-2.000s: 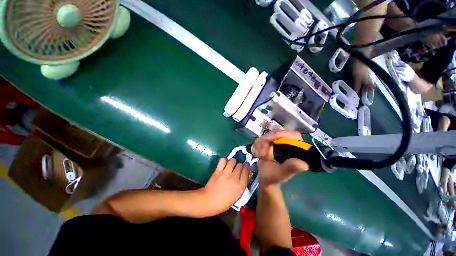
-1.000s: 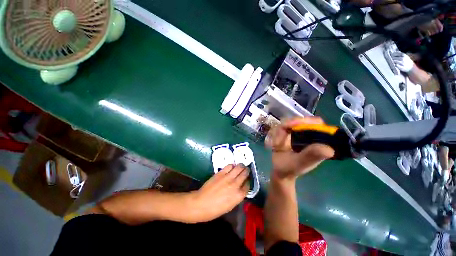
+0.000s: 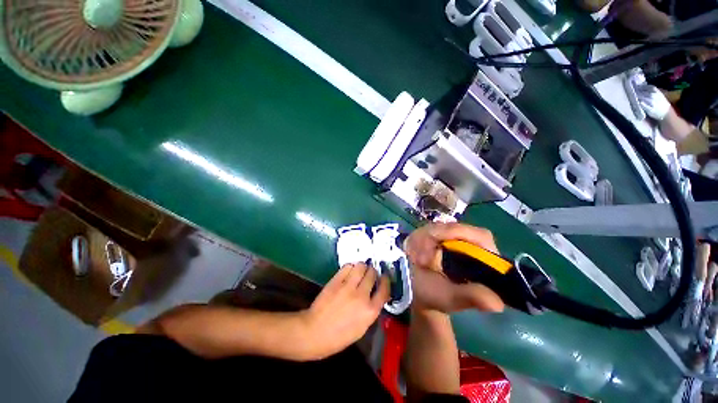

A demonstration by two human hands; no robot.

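Note:
Two white plastic housings lie side by side on the green surface near its front edge. My left hand rests over their lower part, fingers on them; its fingertips hide part of the shells. My right hand is shut on the electric screwdriver, black with a yellow-orange band. The screwdriver's tip is hidden by my right fingers, just right of the housings. The grey metal screw feeder stands just beyond my right hand. No single screw can be made out.
White closed bars stand left of the feeder. A pale green fan is at upper left. A thick black cable arcs at right past a grey metal post. More white housings lie beyond the feeder. Other people's arms show at upper right.
My right hand with the screwdriver moved from the housings towards the feeder and right, then back left beside the housings. Two housings now lie side by side under my left hand.

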